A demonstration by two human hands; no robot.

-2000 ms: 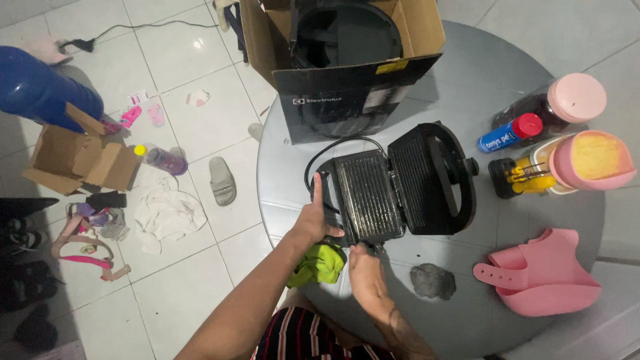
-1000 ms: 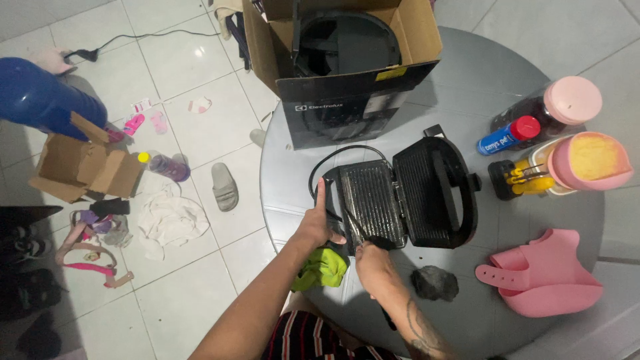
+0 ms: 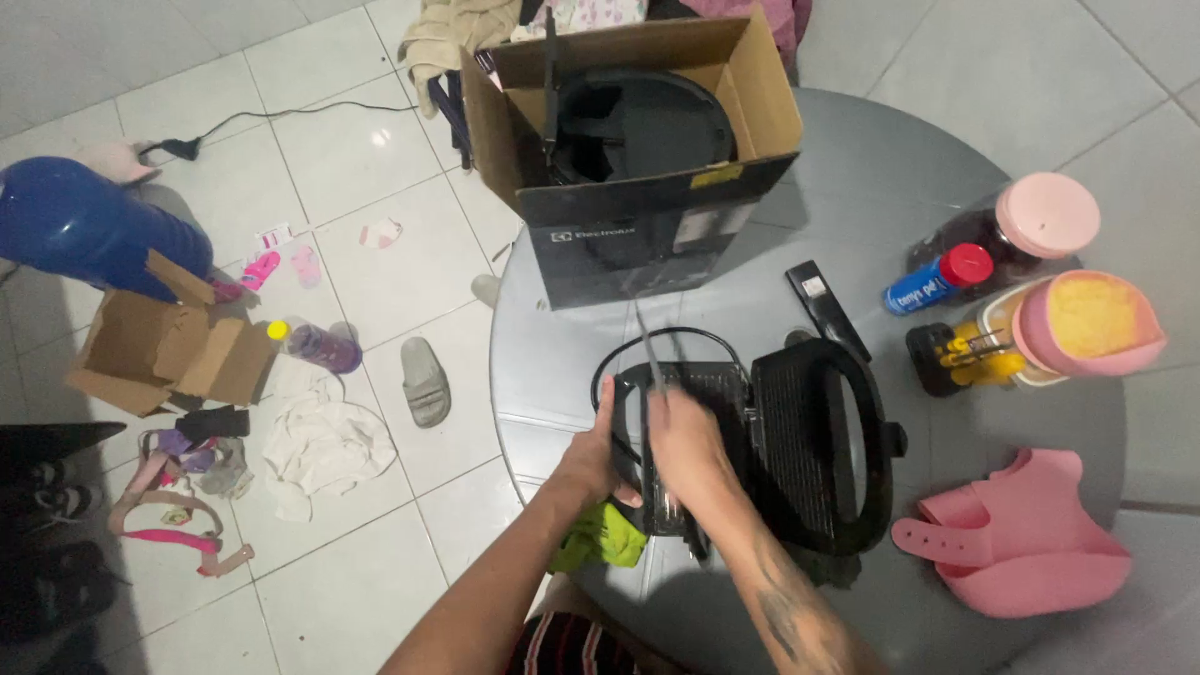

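Note:
A black electric contact grill (image 3: 820, 450) lies opened flat on a round grey table, its ribbed plates facing up. My left hand (image 3: 600, 459) rests on the left edge of the grill, fingers spread, with nothing seen in it. Over the left plate my right hand (image 3: 684, 441) is closed on the handle of a knife (image 3: 647, 342), whose blade points away from me. A black power cord (image 3: 605, 366) loops behind the grill. A bright green cloth (image 3: 600, 539) lies at its near left corner.
A cardboard box (image 3: 637, 253) holding a black appliance (image 3: 647, 127) stands behind the grill. A black bar-shaped object (image 3: 825, 309) lies behind the lid. Jars, a blue bottle (image 3: 923, 286) and a pink bib (image 3: 1031, 544) sit on the right. A grey slide sandal (image 3: 425, 382) is on the floor.
My right hand has moved from the grill's near edge up over the left plate, and the knife blade now shows. My left hand stays at the grill's left side. The view has shifted.

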